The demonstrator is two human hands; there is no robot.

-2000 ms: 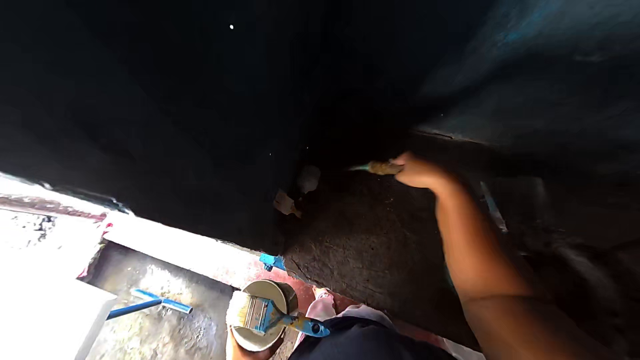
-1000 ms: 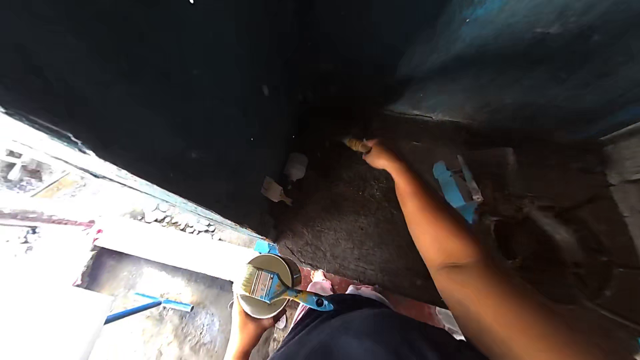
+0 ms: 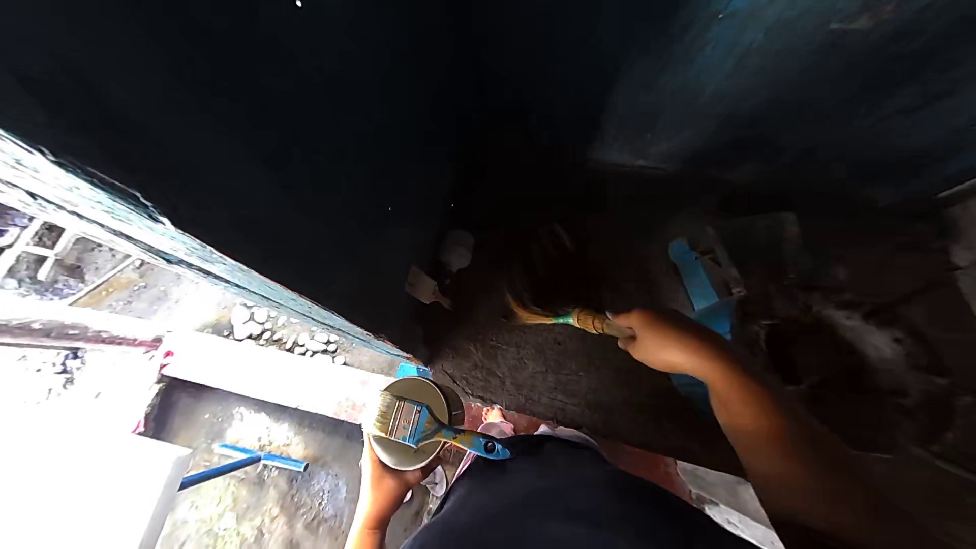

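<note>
My right hand point(image 3: 671, 343) grips the handle of a small straw whisk broom point(image 3: 583, 321), its bristles pointing left over the dark floor. At the bottom, my left hand point(image 3: 393, 480) holds a round container point(image 3: 404, 460) from below. Across the container's top rests a wide paintbrush point(image 3: 427, 428) with a blue, paint-marked handle; its pale bristles point left. A flat pale scraper-like tool point(image 3: 424, 287) lies on the floor near the wall corner, beside a pale rounded thing point(image 3: 457, 250) too dim to name.
Dark walls point(image 3: 305, 152) meet ahead. A blue object point(image 3: 695, 278) lies on the floor to the right, partly behind my right forearm. At the lower left are a blue-handled tool with a crossbar point(image 3: 259, 460), a white ledge point(image 3: 267, 374) and a heap of stones point(image 3: 282, 332).
The broom and my right hand have moved away from the corner, towards me and to the right, since one second ago. My left hand still holds the container with the paintbrush across it.
</note>
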